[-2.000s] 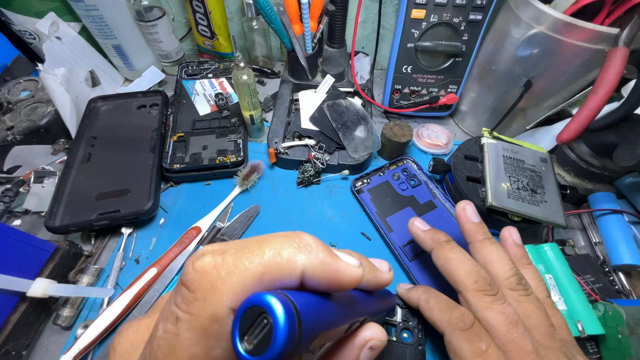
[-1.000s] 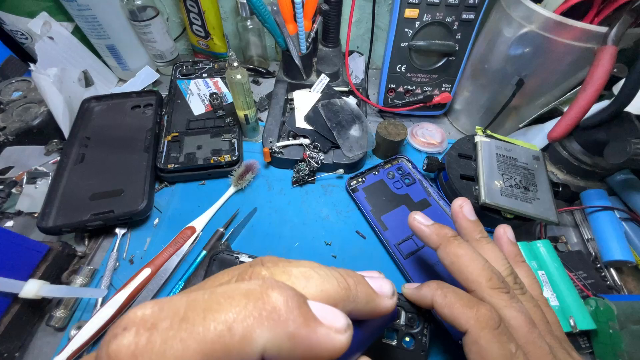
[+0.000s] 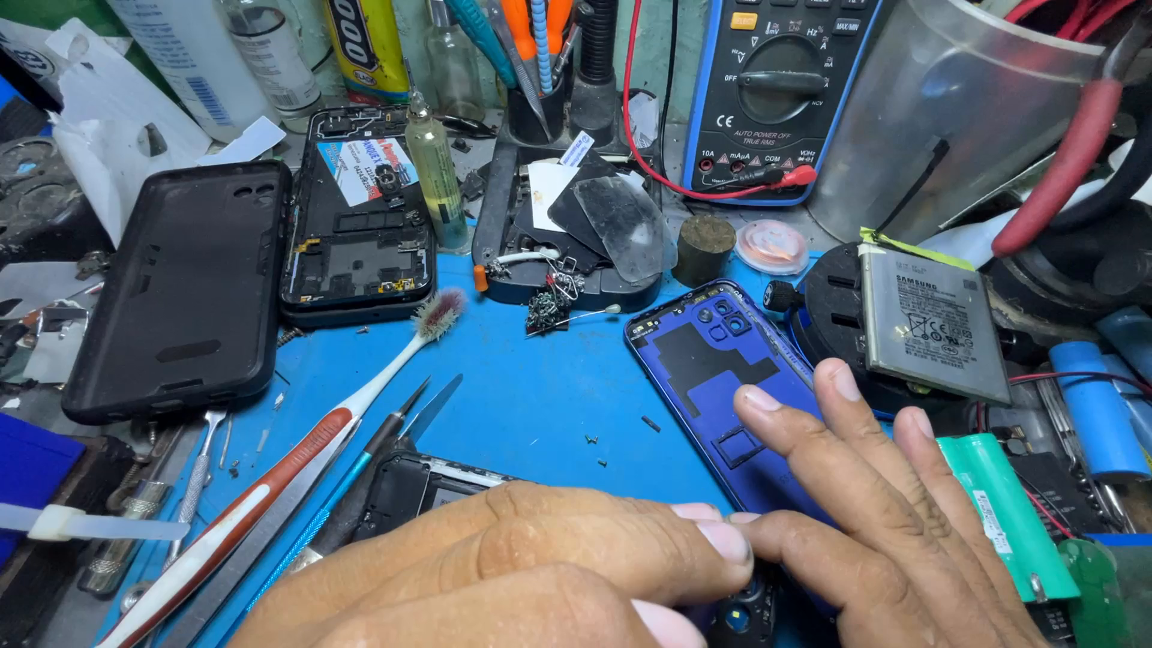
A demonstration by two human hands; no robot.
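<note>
My left hand reaches over the bottom middle of the head view, its fingers bent and their tips above a black phone part with camera lenses. What it may hold is hidden beneath it. My right hand is spread on the right, its thumb tip close against the left fingertips and its other fingers over the blue phone back cover, which lies slanted on the blue mat. Another black phone part shows behind my left hand. A red and white toothbrush lies to the left, beside a blue-handled tool.
A black phone case and an opened phone stand at the left. Behind the mat are a glass vial, a black tray with scraps and a multimeter. A Samsung battery and a green battery pack lie at the right.
The blue cylindrical device that my left hand held two seconds ago is out of sight. The left fingers have tipped forward and down, and a black phone part behind them shows.
</note>
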